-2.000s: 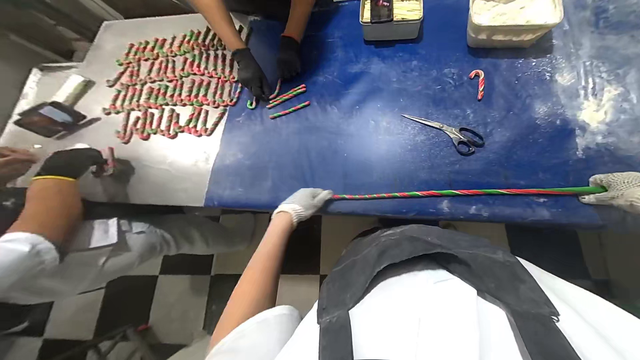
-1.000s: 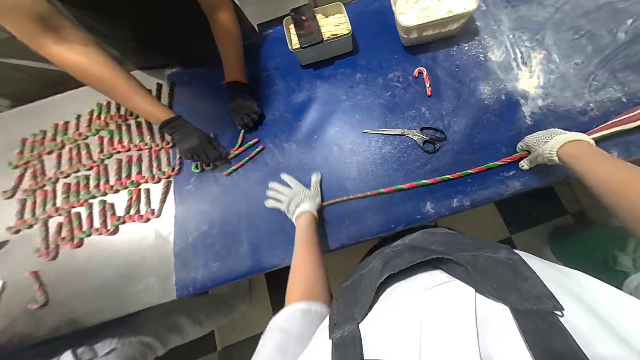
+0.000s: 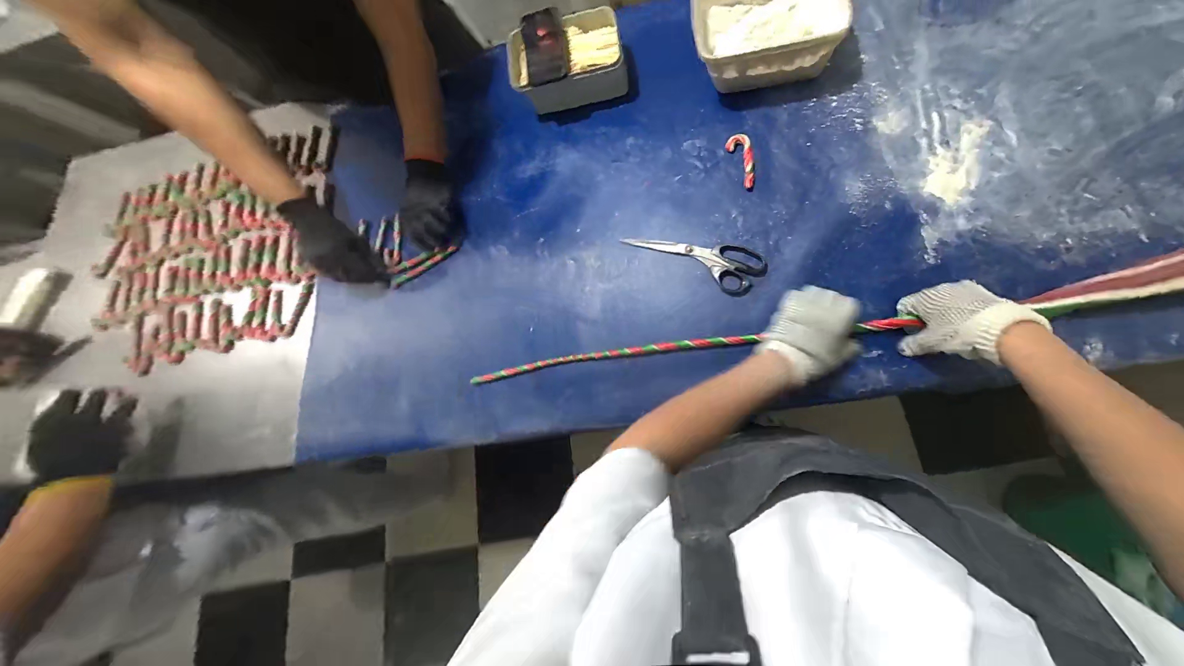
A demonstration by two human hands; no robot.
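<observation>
A thin red, green and white twisted candy rope (image 3: 647, 350) lies along the near part of the blue table. My left hand (image 3: 811, 334), in a white knit glove, is closed over the rope. Close to its right, my right hand (image 3: 957, 319), in a like glove, grips the rope where it joins a thicker striped candy strand (image 3: 1110, 282) that runs out of view at the right. Scissors with black handles (image 3: 717, 259) lie just beyond my left hand. A small candy cane (image 3: 743, 162) lies farther back.
A co-worker's black-gloved hands (image 3: 430, 205) handle short candy sticks (image 3: 424, 266). Rows of candy canes (image 3: 208, 264) cover a pale sheet at the left, beside another person's black glove (image 3: 81, 435). A container of sticks (image 3: 578, 83) and a tub of white powder (image 3: 772, 46) stand at the back.
My left hand, open at the rope's left end one second ago, has moved right along it, near my right hand, and closed. The co-worker's hands have shifted at the short sticks.
</observation>
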